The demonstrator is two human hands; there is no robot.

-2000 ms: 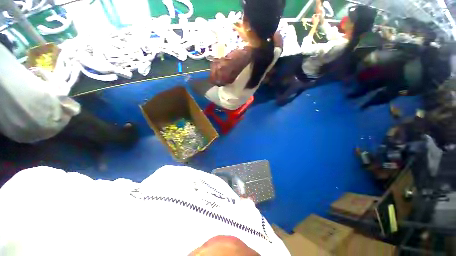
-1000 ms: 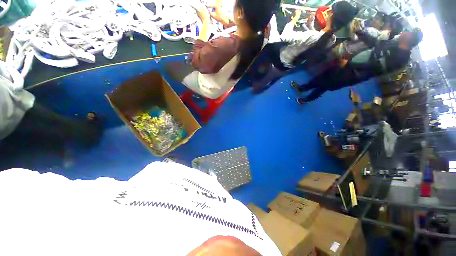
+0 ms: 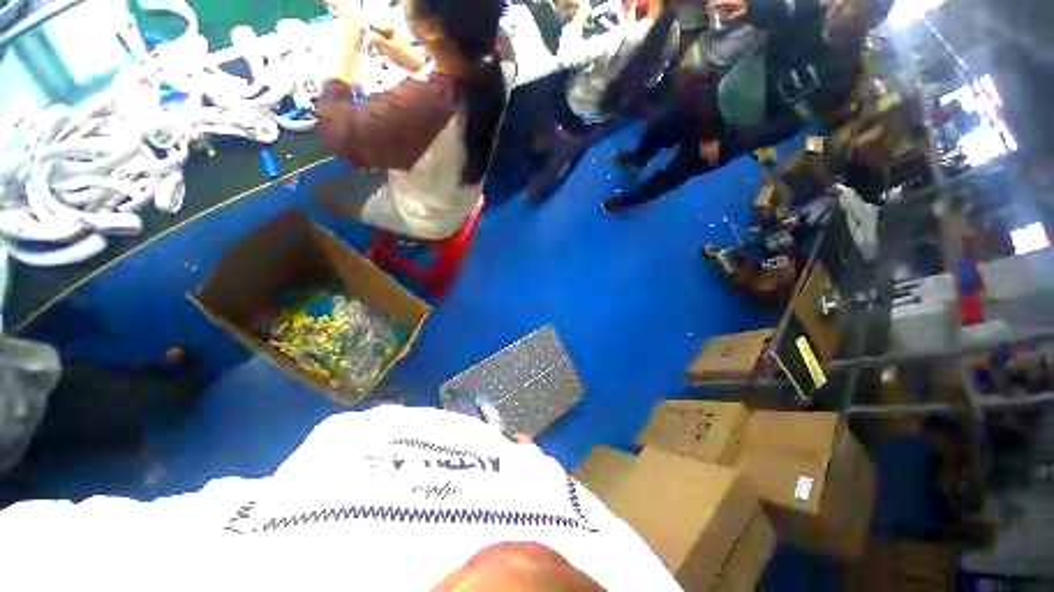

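Neither of my hands shows clearly; a small skin-coloured spot at the edge of my white shirt [image 3: 416, 480] is too small to identify. Nearest in front lies a grey platform hand truck [image 3: 526, 382] with a dotted deck on the blue floor. Left of it stands an open brown carton [image 3: 376, 287] holding yellowish and silvery small pieces. Taped brown cartons [image 3: 691, 503] stand on the floor at the lower right; one has a white label.
White curved parts [image 3: 104, 174] lie piled on the dark green bench at upper left, with a blue cylinder [image 3: 269, 163] near its edge. A person [image 3: 416, 139] sits on a red stool [image 3: 445, 260]. Other people are beyond. Metal racks [image 3: 902, 405] stand at right.
The view has turned right. The bench, open carton and seated person have shifted left; more of the brown cartons shows at the lower right. The person at far left has mostly left the picture.
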